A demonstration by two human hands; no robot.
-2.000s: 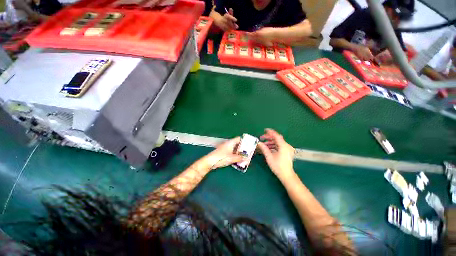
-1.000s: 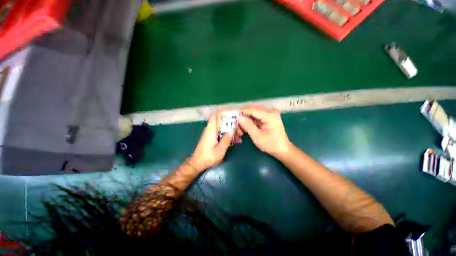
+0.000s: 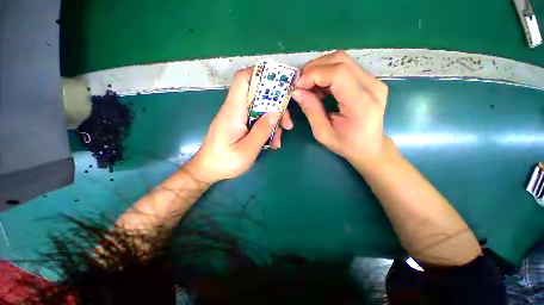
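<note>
A partly assembled phone unit point(image 3: 271, 94) with a pale gold rim is held over the pale strip, slightly tilted. Its upper face is a white keypad board with blue and dark key spots; the dark end points towards me. My left hand point(image 3: 229, 134) grips it from the left and below, with the thumb over the lower part of the board. My right hand point(image 3: 346, 104) is at the unit's upper right edge, thumb and index finger pinched close together. Whether a small piece is between those fingertips is too small to tell.
A grey equipment case point(image 3: 33, 101) stands at the left. A black clump point(image 3: 107, 128) of small bits lies beside it. A pale strip point(image 3: 429, 64) crosses the green surface. Another phone unit point(image 3: 528, 24) lies at the upper right. White flat parts point(image 3: 537, 183) are cut off at the right edge.
The view has moved down and closer, so the red trays are out of the picture. My left hand still holds the unit, its keypad face now plainer. My right fingertips are at its upper right edge.
</note>
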